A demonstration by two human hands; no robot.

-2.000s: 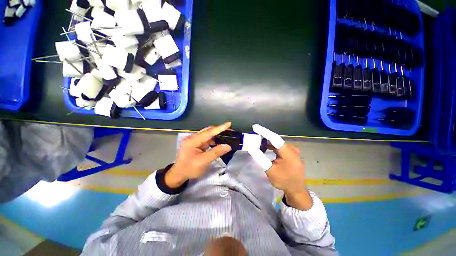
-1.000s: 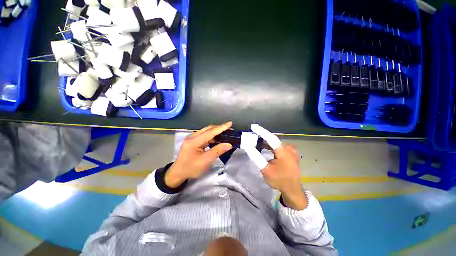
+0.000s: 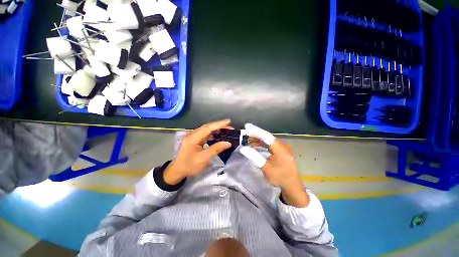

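Note:
A small black unit [image 3: 225,137] is held between my hands at the bench edge, over my lap. My left hand [image 3: 198,150] holds it between thumb and fingers. My right hand [image 3: 276,158], with white finger cots on thumb and finger, is at its right end, where a little white shows. Whether the right fingertips grip the unit or something small at its end is hard to tell. The parts tray [image 3: 183,60] at the left holds heaped black-and-white parts [image 3: 122,55] with thin leads. The finished-unit tray [image 3: 326,95] at the right holds black units [image 3: 366,75] in rows.
Another blue tray [image 3: 12,70] is at the far left, and blue trays [image 3: 445,90] stand at the far right. Blue legs [image 3: 423,165] are below the bench edge. A person's grey sleeve [image 3: 37,155] is at the left.
My right hand has moved slightly left, towards my left hand. The white piece between its fingers earlier now shows only as a sliver. The view has shifted slightly.

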